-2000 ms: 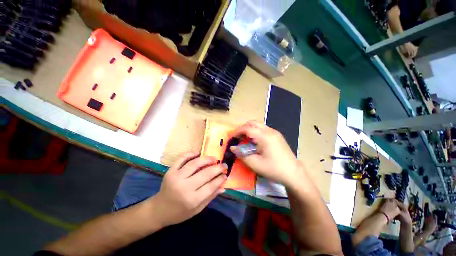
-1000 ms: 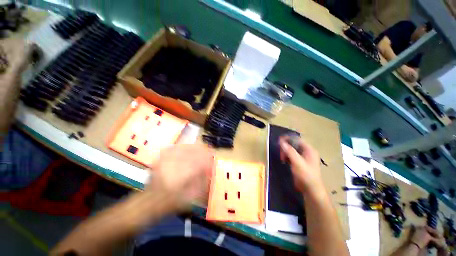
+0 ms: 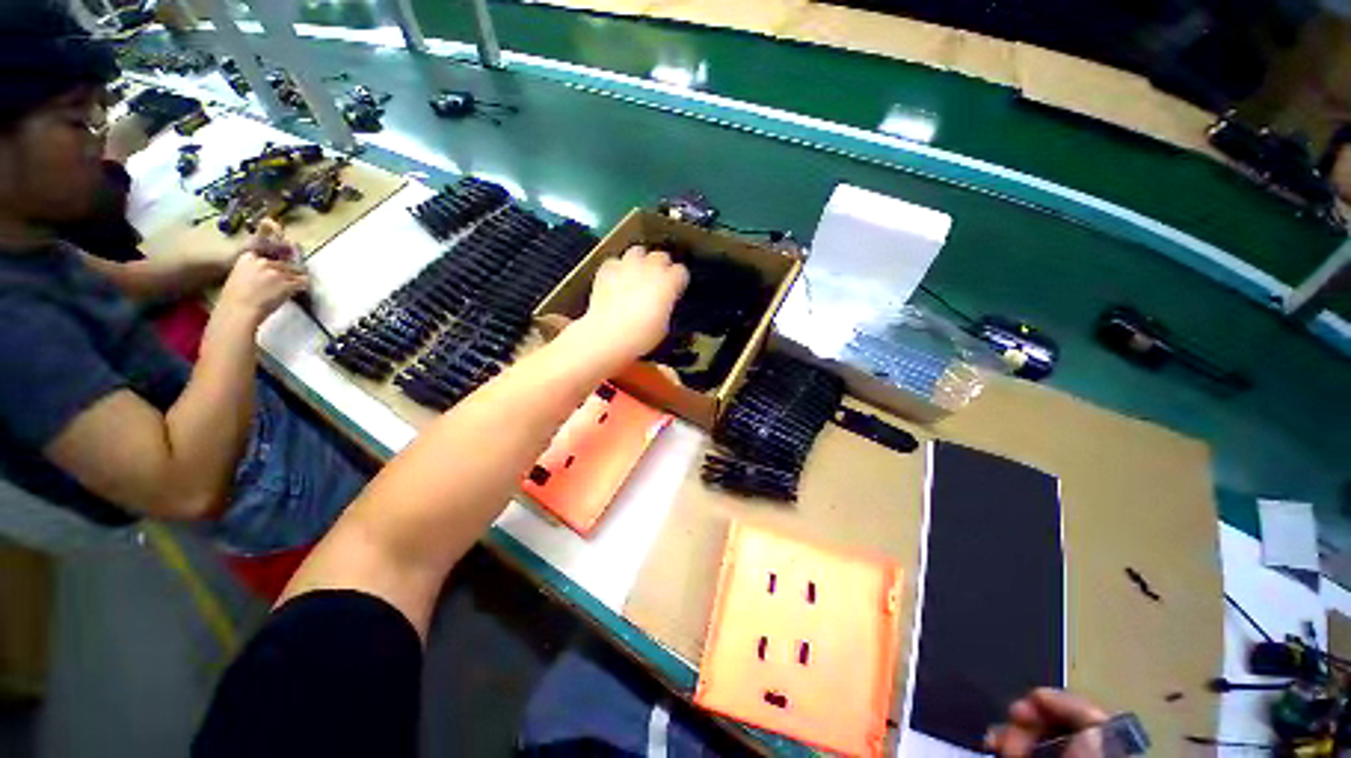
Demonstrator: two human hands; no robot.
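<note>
My left hand (image 3: 637,296) reaches into the open cardboard box (image 3: 717,403) of loose black parts (image 3: 726,304). Its fingertips are down at the parts, and whether they grip one is hidden. My right hand (image 3: 1049,723) is at the bottom edge, partly cut off, holding a small silver-grey block (image 3: 1126,733). It is over the lower end of a black sheet (image 3: 990,592) with a white edge. The near orange holder (image 3: 800,637) shows small dark slots and has no black part on it. My left forearm partly covers the second orange tray (image 3: 608,459).
Stacked black parts (image 3: 778,422) stand beside the box, with a single black part (image 3: 874,430) next to them. A white box (image 3: 874,252) and clear plastic bags (image 3: 926,363) are behind. Long rows of black parts (image 3: 459,296) and a seated person (image 3: 148,356) are at left. Wired assemblies (image 3: 1304,689) are at right.
The view has swung left. My left hand has left the orange holder and gone into the box. The black part is off the holder and a single one lies by the stack. My right hand has moved right.
</note>
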